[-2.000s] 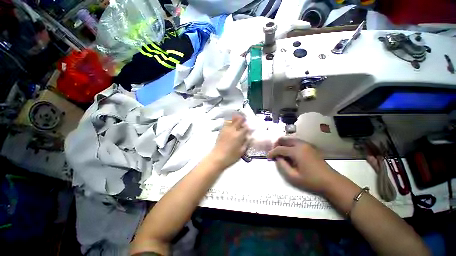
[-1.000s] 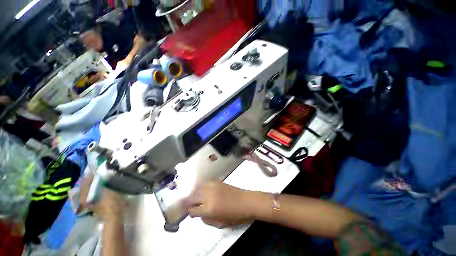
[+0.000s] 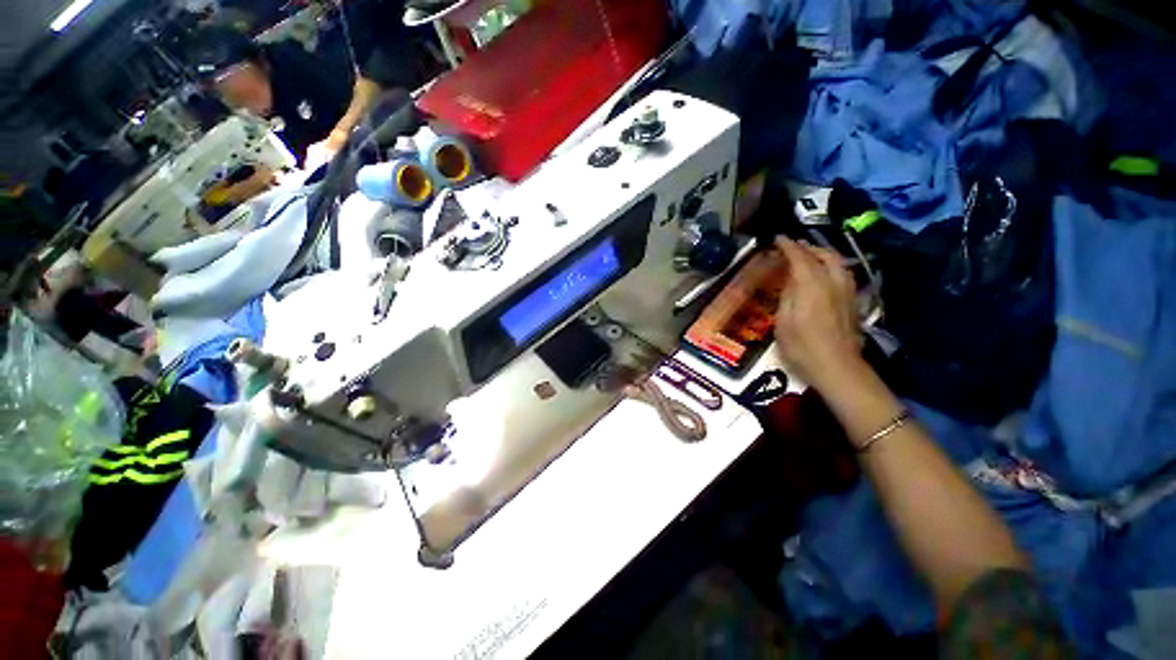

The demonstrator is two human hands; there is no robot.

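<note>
My right hand [image 3: 820, 313] is at the right end of the machine table, its fingers on or just over the right side of a phone [image 3: 735, 316] with an orange-red screen. It grips nothing that I can see. My left hand cannot be made out in this view. The white sewing machine [image 3: 426, 329] with a lit blue display [image 3: 561, 291] stands left of the phone. The needle plate area [image 3: 445, 516] shows no hand. Grey cut pieces [image 3: 239, 516] lie blurred at the lower left.
A cord loop [image 3: 673, 410] and a red-handled tool [image 3: 694, 383] lie before the phone. Thread cones [image 3: 415, 174] stand behind the machine. Blue fabric [image 3: 890, 142] is piled at right. A plastic bag [image 3: 52, 419] is at far left. Another person [image 3: 303, 103] sits behind.
The view has swung to the right since the oldest frame. My right hand has left the needle area and moved right to the phone. My left hand has gone from beside the needle.
</note>
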